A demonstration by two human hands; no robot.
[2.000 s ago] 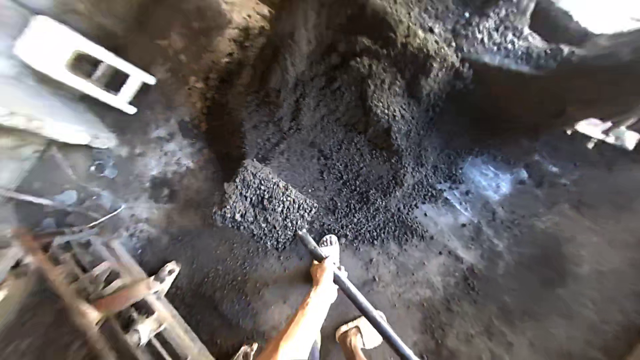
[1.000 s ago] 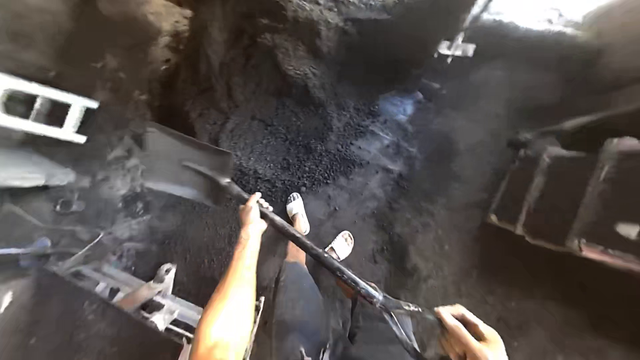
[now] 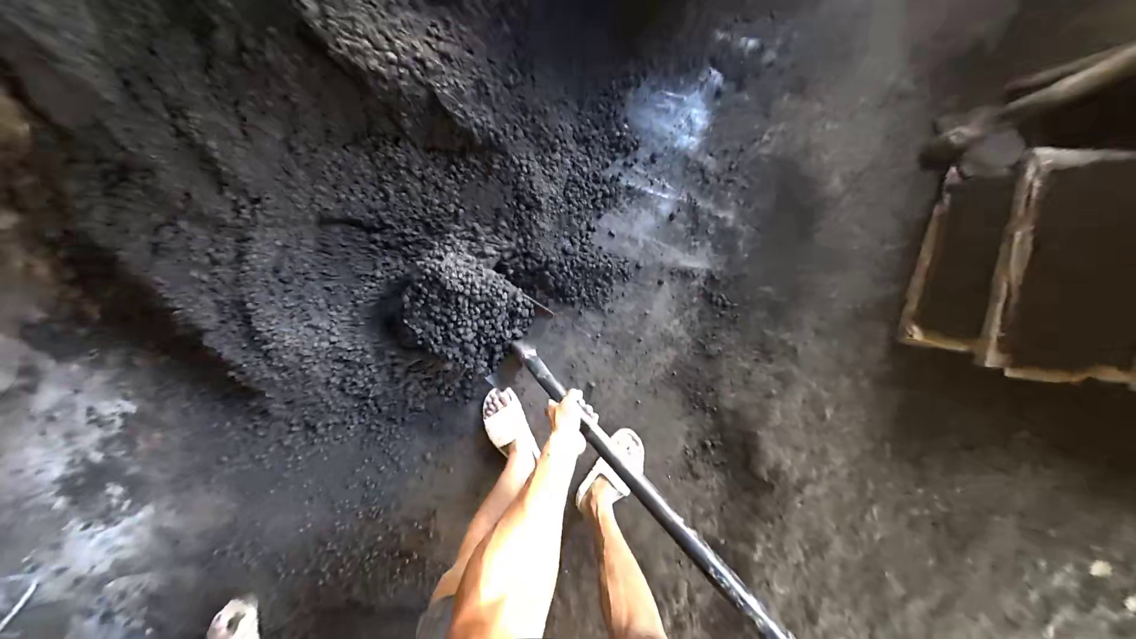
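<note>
My left hand [image 3: 571,421] is closed around the dark shaft of a shovel [image 3: 661,508], low down near the blade. The blade lies at the edge of a large pile of dark granular material [image 3: 293,266], and a heap of dark lumps [image 3: 466,306] covers most of it, so only its corners show. The shaft runs down to the right and leaves the view at the bottom edge. My right hand is not in view, nor is the handle end of the shovel.
My feet in light sandals [image 3: 508,421] stand just behind the blade, either side of my left forearm. At the right, box-like frames [image 3: 1007,266] rest by the floor. A pale patch [image 3: 670,115] marks the floor beside the pile. A pale object [image 3: 234,619] shows at the bottom left.
The shovel blade, bare one second ago, is now under dark lumps at the pile. My right hand, on the handle end then, has left the view. The view has shifted noticeably.
</note>
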